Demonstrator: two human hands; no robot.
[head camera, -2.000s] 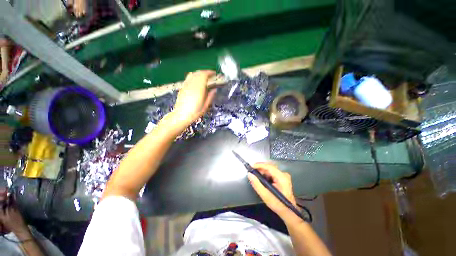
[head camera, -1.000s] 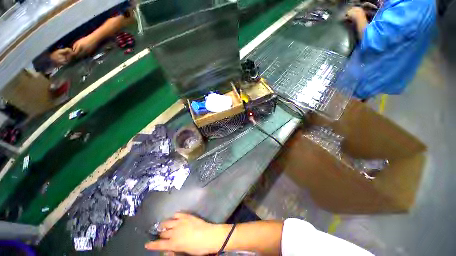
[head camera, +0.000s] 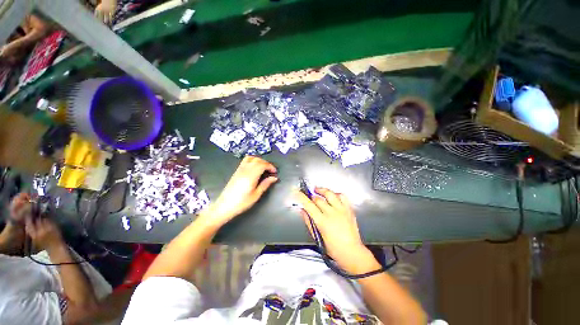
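Note:
My left hand (head camera: 245, 187) is over the bench with thumb and forefinger apart; nothing clear shows between them. My right hand (head camera: 334, 222) is to its right at the bright light spot, closed around a dark, thin soldering iron (head camera: 316, 233). The iron is partly hidden by the fingers, its tip pointing away from me. A pile of grey and silver boards (head camera: 296, 120) lies beyond both hands. A heap of small white pieces with reddish bits (head camera: 166, 184) lies left of my left hand.
A tape roll (head camera: 407, 141) is right of the boards, beside a flat sheet with silvery specks (head camera: 470, 190) and a wire grille (head camera: 486, 141). An open carton (head camera: 523, 132) is far right. A purple-rimmed fan (head camera: 154, 114) and yellow device (head camera: 77, 162) are left. Another person's hands are lower left.
The view has swung back left from the floor carton and blue-clad person. My left hand has come back from the board pile to the near bench. The iron is more upright than two seconds ago.

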